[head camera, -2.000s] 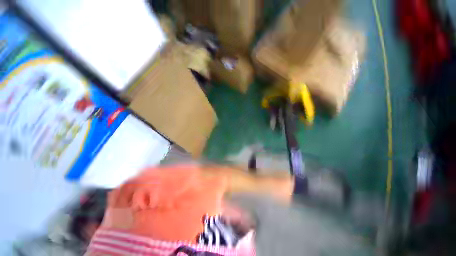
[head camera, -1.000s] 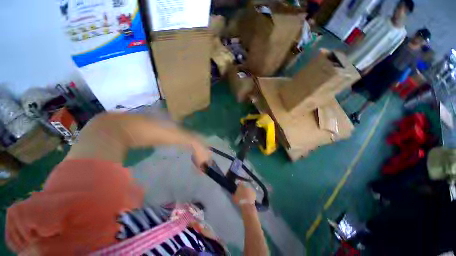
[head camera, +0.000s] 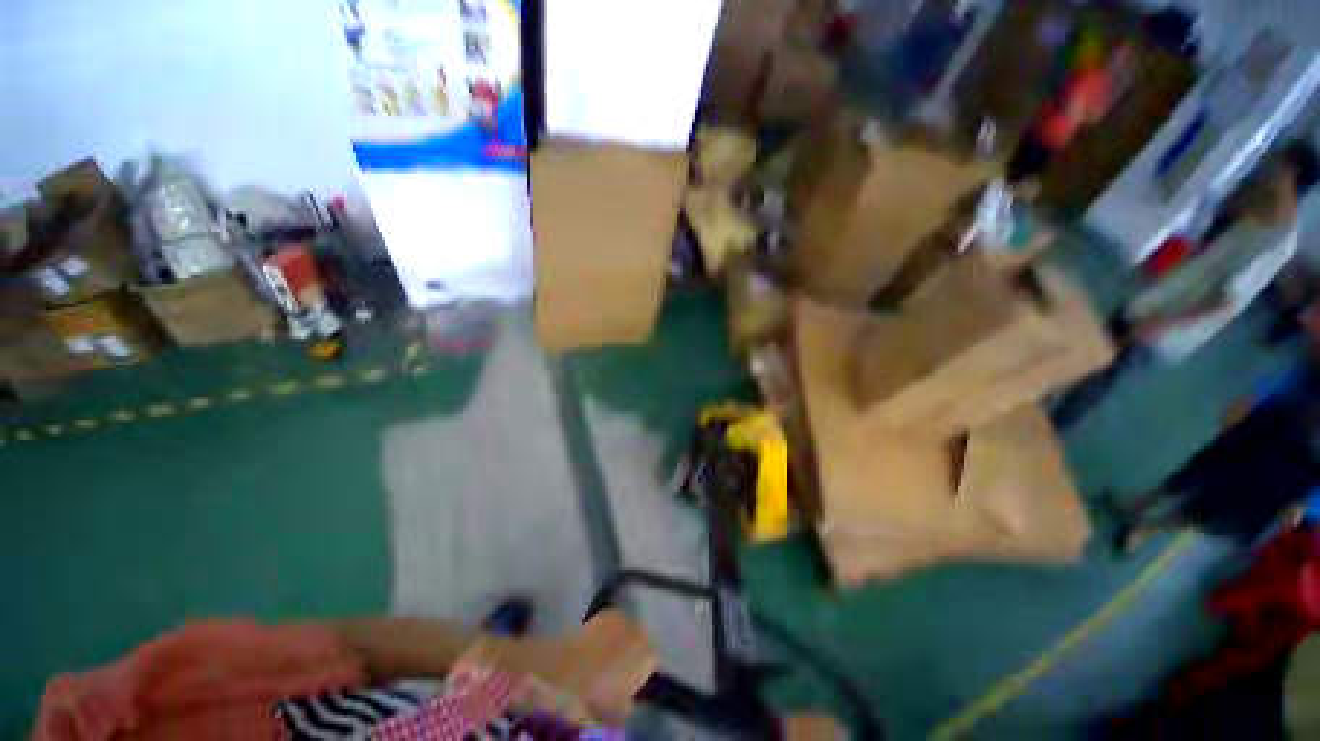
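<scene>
The pallet truck handle (head camera: 727, 608) is a black loop grip on a long black bar with a pale label, low in the view. My left hand (head camera: 615, 669) is shut on the left part of the grip. My right hand (head camera: 814, 727) shows as a small blurred patch at the grip's right end, mostly cut off by the bottom edge. The yellow pallet truck (head camera: 767, 478) stands beyond. Behind it lie flattened cartons (head camera: 890, 507) with a large brown carton (head camera: 955, 348) lying on top. The pallet and forks are hidden.
A poster board (head camera: 442, 145) and a leaning cardboard sheet (head camera: 605, 246) stand at the wall. Open cartons (head camera: 203, 304) line the left wall. More brown cartons (head camera: 883, 203) stand behind the load. A blurred person (head camera: 1216, 275) is at the right, near a yellow floor line (head camera: 1064, 637).
The view has swung left, showing more left wall and floor. The handle and my hands now sit lower in the picture, and my right hand is nearly out of it.
</scene>
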